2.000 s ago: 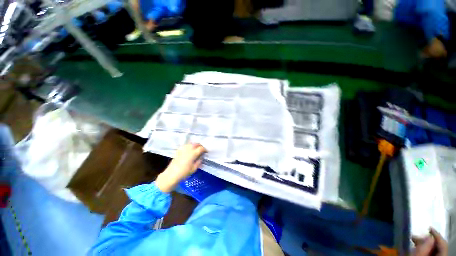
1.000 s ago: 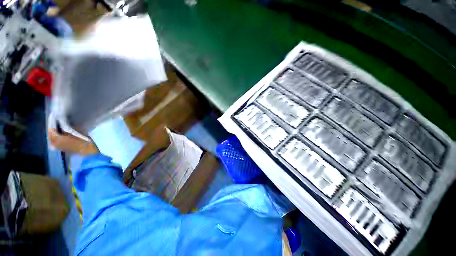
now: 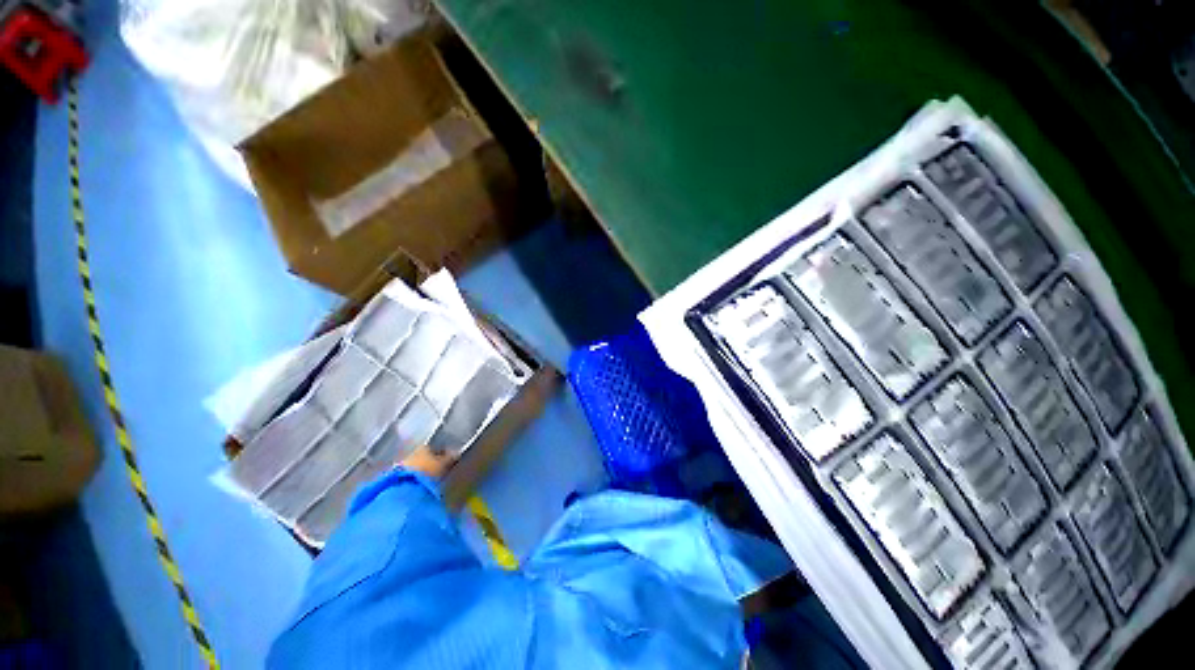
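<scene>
My left hand [image 3: 427, 462] is at the near edge of a thin whitish liner sheet [image 3: 380, 373] with a grid of pocket marks. The sheet lies over a cardboard box at floor level; the fingers are mostly hidden, so their grip cannot be told. On the bench at the right is a large blister tray [image 3: 963, 351] with several pockets, each holding a flat part with pale bars. White sheet edges stick out around the tray. My right hand is not in view.
An open brown cardboard box [image 3: 380, 170] stands behind, beside a white plastic bag [image 3: 249, 52]. A blue perforated seat [image 3: 629, 408] is between box and green bench [image 3: 629, 118]. Another carton [image 3: 39, 425] stands far left, past yellow-black floor tape [image 3: 112, 393].
The liner sheet has gone from over the tray, through the air at the left, down onto the floor-level box with my left hand. The tray's pockets are now uncovered. The view has turned left and down.
</scene>
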